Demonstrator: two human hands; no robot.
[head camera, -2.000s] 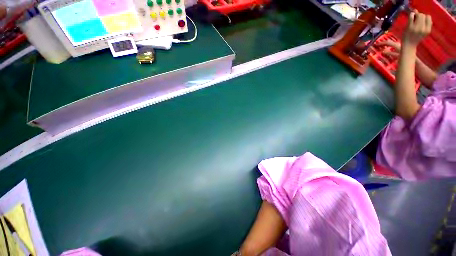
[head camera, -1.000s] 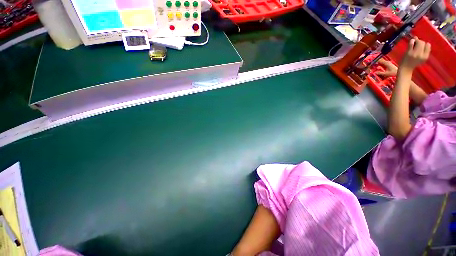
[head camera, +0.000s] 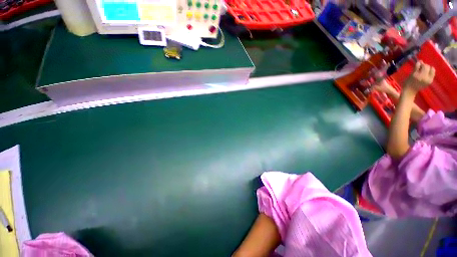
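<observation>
My right forearm in a pink sleeve (head camera: 315, 216) comes in at the bottom centre-right and rests over the near side of the green-matted bench (head camera: 165, 160). My right hand is cut off by the lower edge. Only a pink sleeve (head camera: 55, 246) of my left arm shows at the bottom left, and my left hand is out of the picture. A yellow paper (head camera: 7, 211) lies on a white sheet (head camera: 17, 185) at the left edge, with a pen (head camera: 5, 219) on it.
A raised shelf (head camera: 115, 57) holds a tester (head camera: 135, 17), a white cylinder (head camera: 75, 15), a small white display box (head camera: 152, 36) and a small gold-green piece (head camera: 172, 52). A red tray (head camera: 270, 15) is behind. At right, a person's arms (head camera: 403, 115) work at a red-brown fixture (head camera: 353, 90).
The view has turned, so the shelf and tester sit further right and higher. More of my left sleeve shows. My right sleeve stays in nearly the same place in the picture.
</observation>
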